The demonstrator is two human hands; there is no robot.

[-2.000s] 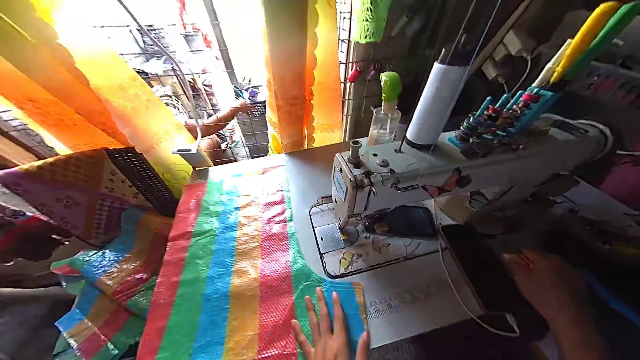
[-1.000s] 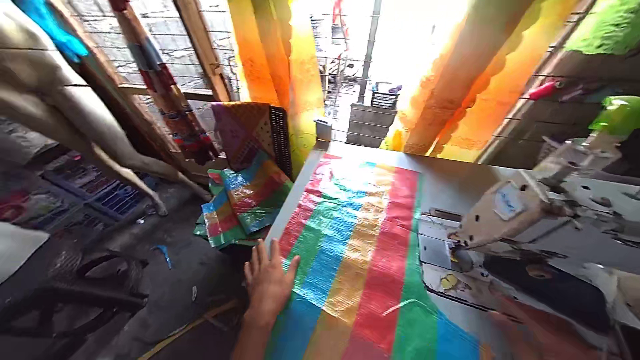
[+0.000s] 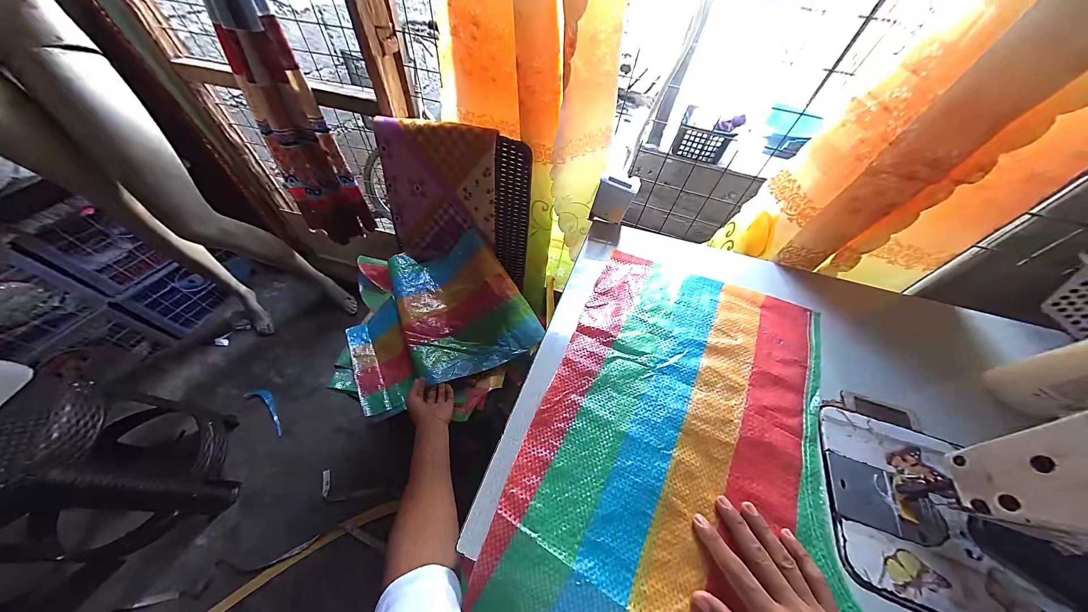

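A striped woven plastic sheet (image 3: 671, 408) in red, green, blue and orange lies over the sewing table (image 3: 867, 340). My right hand (image 3: 761, 557) rests on its red stripe with the fingers slightly apart, holding nothing. To the left of the table, my left hand (image 3: 432, 403) is at the lower edge of a folded pile of the same striped plastic material (image 3: 463, 314), draped on a chair. Whether its fingers grip the edge cannot be told. The sewing machine (image 3: 1020, 476) stands at the right, partly out of view.
A black plastic chair back (image 3: 512, 204) with a patterned cloth (image 3: 438, 183) stands beyond the pile. Mannequin legs (image 3: 195, 195) and plastic crates (image 3: 110, 272) are at the left, a woven dark chair (image 3: 127, 450) below. Orange curtains (image 3: 527, 76) hang before the window grille.
The view has swung left. My left hand has moved from the striped sheet on the table to the folded pile beside it. My right hand has come onto the sheet from the machine side.
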